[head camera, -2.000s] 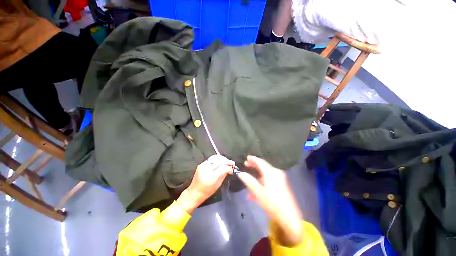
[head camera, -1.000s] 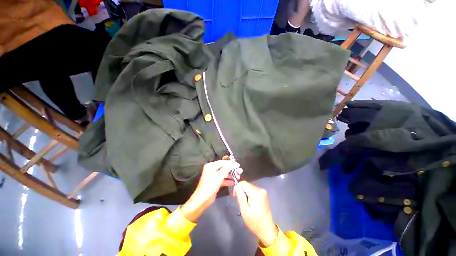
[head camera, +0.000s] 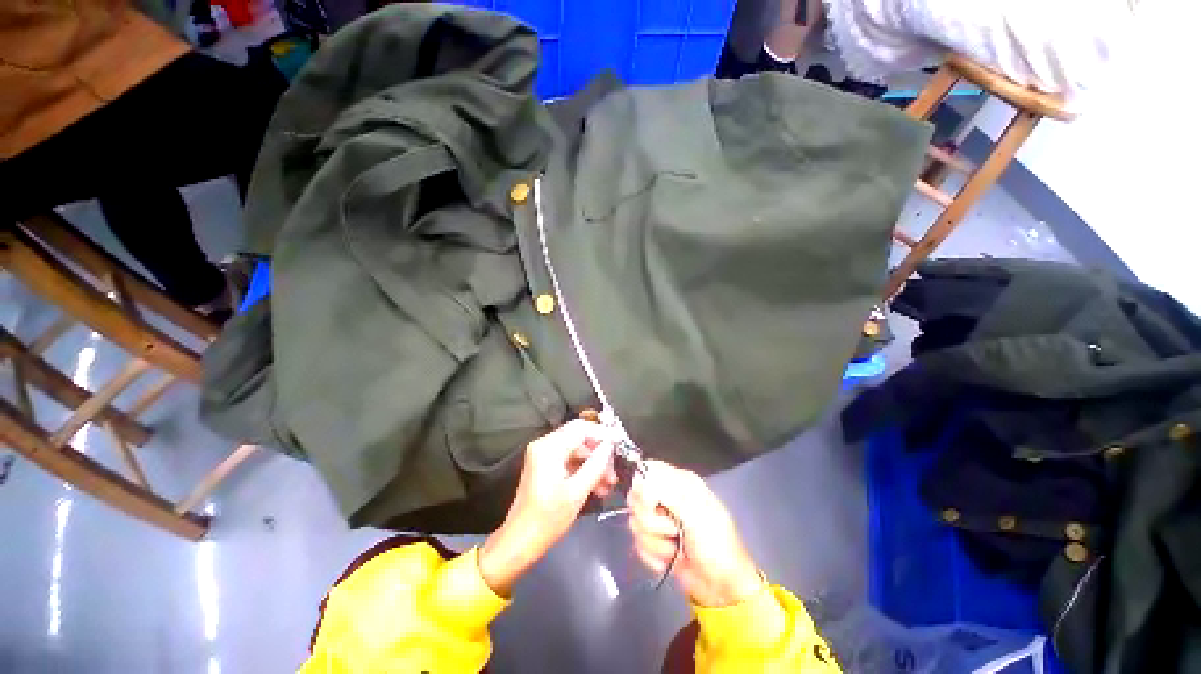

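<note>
A dark olive-green jacket [head camera: 777, 290] lies spread in front of me. Its silvery-white zipper [head camera: 568, 311] runs down the front beside a placket with brass-gold buttons [head camera: 544, 304]. My left hand [head camera: 556, 482] pinches the zipper's lower end. My right hand [head camera: 682, 527] is just to the right and lower, its fingers closed on a thin dark cord [head camera: 678, 560] whose loose ends hang below and beside the fingers. A small metallic piece [head camera: 627, 449] shows between the two hands; its exact shape is too small to tell.
A blue crate [head camera: 632, 40] stands behind the jacket. Wooden stools [head camera: 106, 375] are at left and upper right. A seated person in black trousers [head camera: 145, 152] is at left. More olive jackets [head camera: 1027, 356] lie over a blue crate at right, near a clear plastic bag [head camera: 909, 645].
My right hand, blurred and apart two seconds ago, is now closed beside my left hand. The thin cord ends now show clearly around its fingers. The jacket appears slightly further right and higher.
</note>
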